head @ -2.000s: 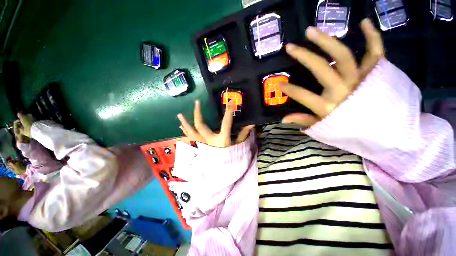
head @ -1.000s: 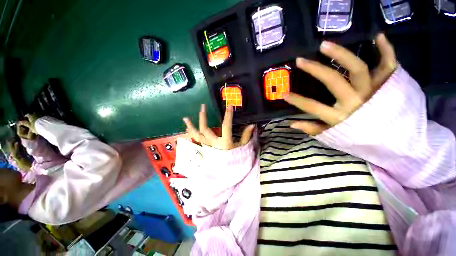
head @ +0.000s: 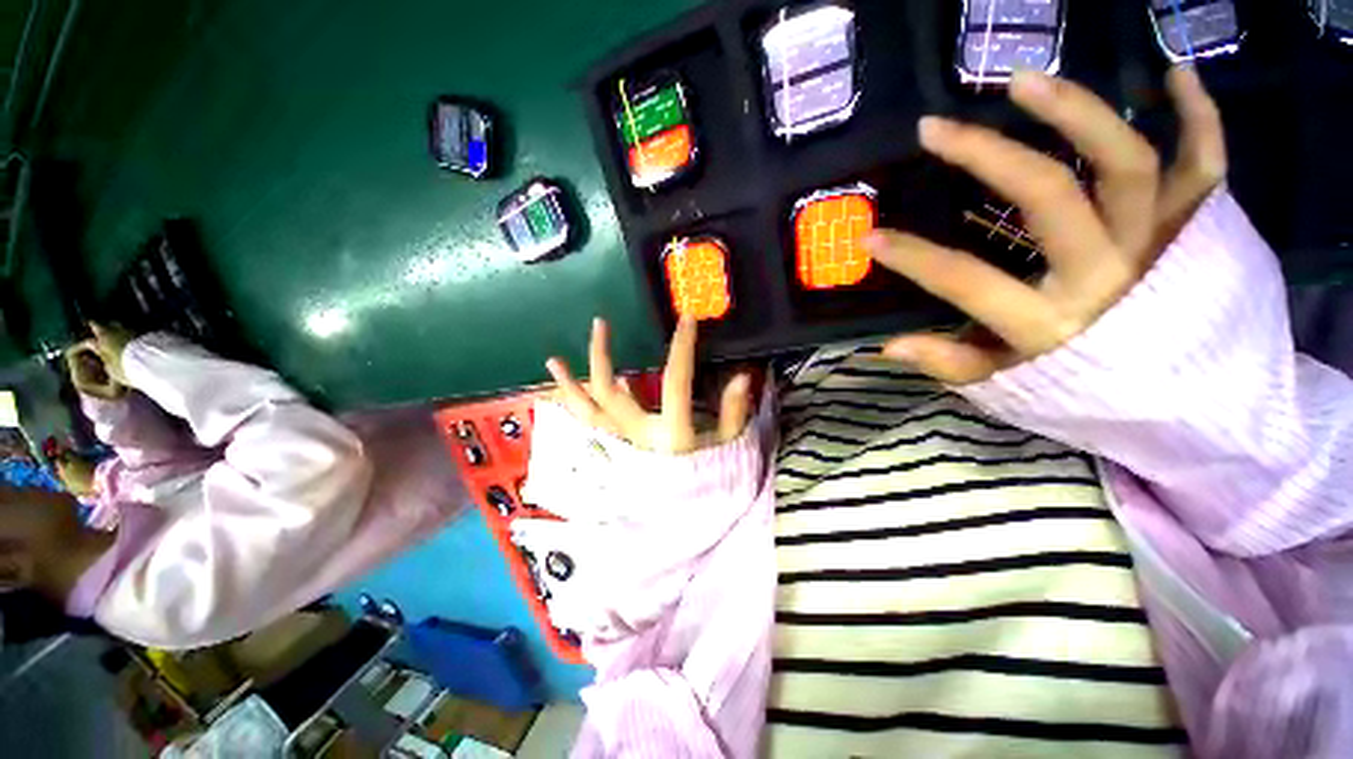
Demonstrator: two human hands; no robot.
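A black pocket tray (head: 742, 193) lies in front of me with smartwatch units in two rows of pockets. In the near row, two units show orange grids, the left one (head: 698, 279) and the one beside it (head: 835, 239). In the far row, one unit (head: 654, 131) shows green and orange bands and others (head: 812, 70) show lilac bands. My left hand (head: 653, 400) is bare, fingers apart, index fingertip at the lower edge of the left orange unit. My right hand (head: 1046, 223) is spread over the near row, a fingertip at the second orange unit's right edge. It partly hides a dark-screened unit with thin lines.
Two loose watch units (head: 463, 137) (head: 536, 220) lie on the glossy green bench (head: 341, 193) left of the tray. A red tray (head: 472, 430) with dark round parts and white paper (head: 557, 467) is by my left sleeve. Another person (head: 238, 504) sits at the left.
My right hand has moved right. The second orange unit's screen has filled in where a dark cell showed before. My left fingertip has moved down from the left orange unit's screen to its lower edge.
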